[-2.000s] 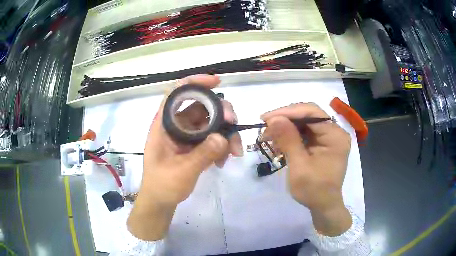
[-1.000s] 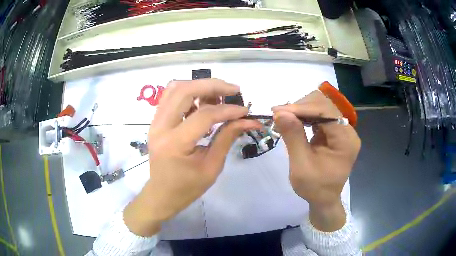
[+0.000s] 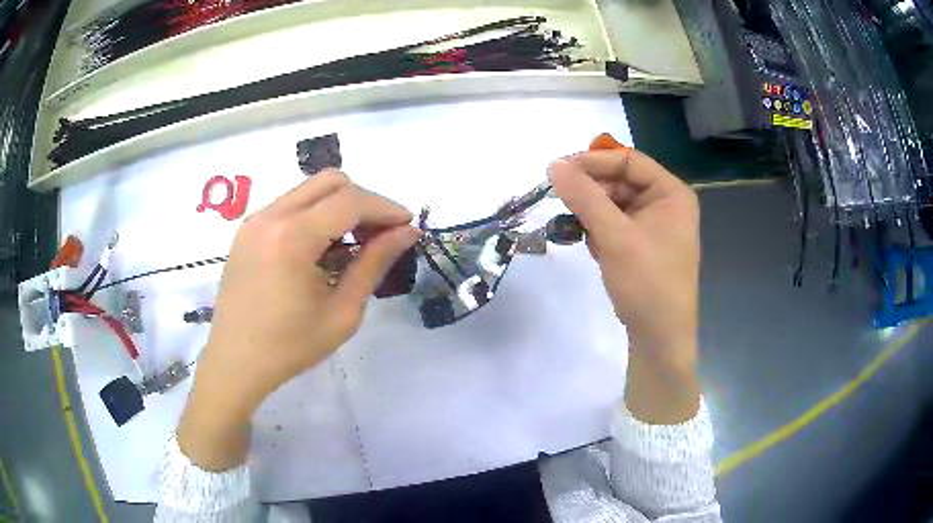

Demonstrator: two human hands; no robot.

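Observation:
A wire harness lies across the white board (image 3: pixel 450 409). Its thin black wires (image 3: pixel 481 222) pass between my two hands at the right half. My left hand (image 3: pixel 307 276) pinches the harness between thumb and fingertips. My right hand (image 3: pixel 636 220) pinches the wires' right end near the orange clamp (image 3: pixel 606 143). Short branches with a black connector (image 3: pixel 438 311) and white pieces (image 3: pixel 474 293) hang just below the wires. A white connector housing (image 3: pixel 43 310) with red and black wires sits at the board's left end. The tape roll cannot be made out clearly.
A cream parts tray (image 3: pixel 338 102) with black and red leads lies beyond the board. Red ring-shaped parts (image 3: pixel 224 196) and a black block (image 3: pixel 319 153) lie on the board. A grey box with coloured buttons (image 3: pixel 786 105) stands right. Clear plastic trays hang at both sides.
The view has shifted, so the board appears further left. The round black tape roll seen earlier in my left hand no longer shows clearly. My hands are further apart, with more wire visible between them.

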